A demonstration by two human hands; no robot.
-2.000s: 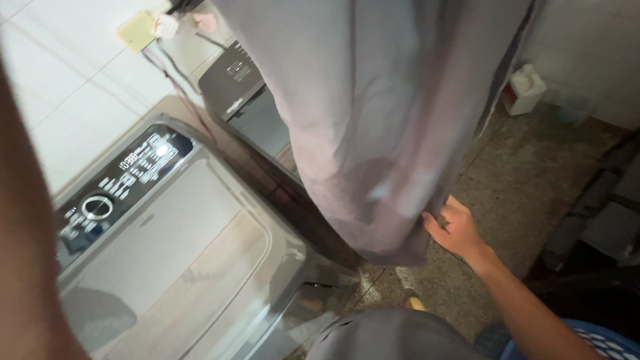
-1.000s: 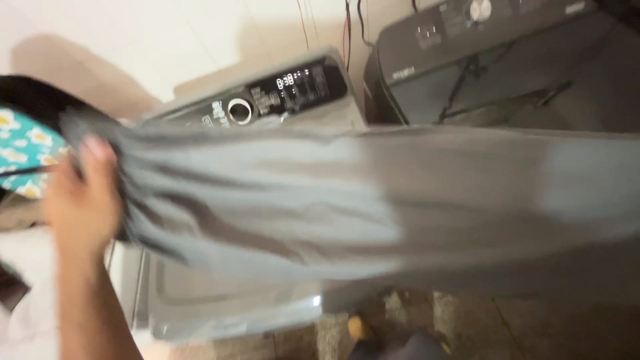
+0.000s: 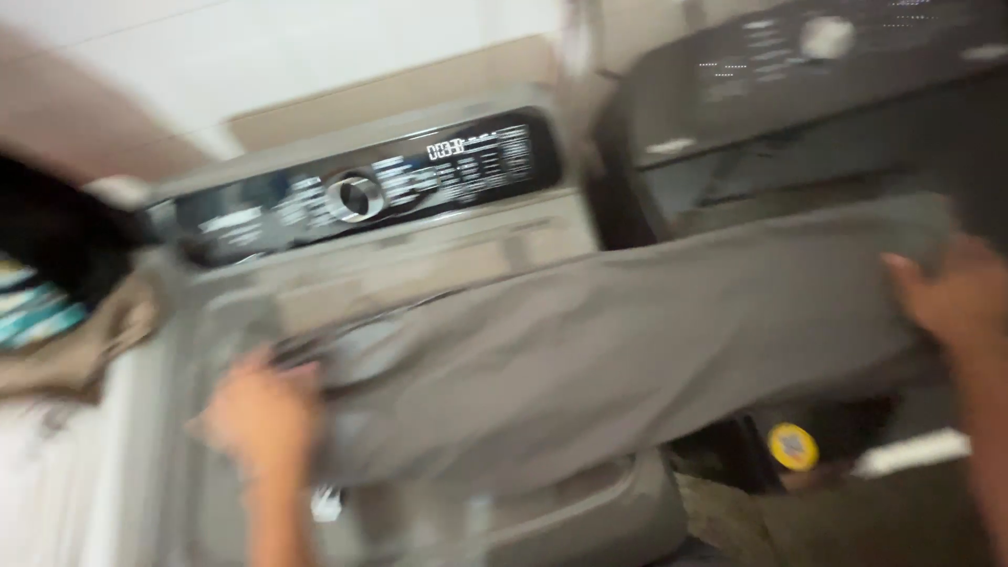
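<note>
A long piece of gray fabric (image 3: 598, 354), blurred by motion and looking like a garment, stretches across the view above a gray top-load washing machine (image 3: 583, 520). My left hand (image 3: 272, 409) grips its left end over the machine's lid. At the far right, my right hand (image 3: 957, 291) holds the other end. Behind the fabric is the washer's black control panel (image 3: 370, 189), with a silver dial and lit digits.
A second, dark machine (image 3: 756, 87) with a pale knob stands at the right. At the left edge lie black cloth (image 3: 55, 228), teal patterned fabric (image 3: 35, 311) and tan cloth (image 3: 79, 354). A round yellow sticker (image 3: 793, 446) shows below the gray fabric. Tiled wall (image 3: 354, 47) rises behind.
The gray fabric hung down at first, then was stretched sideways, and now lies across between both hands over the washer. My right hand, out of view one second ago, is visible again. The view has swung.
</note>
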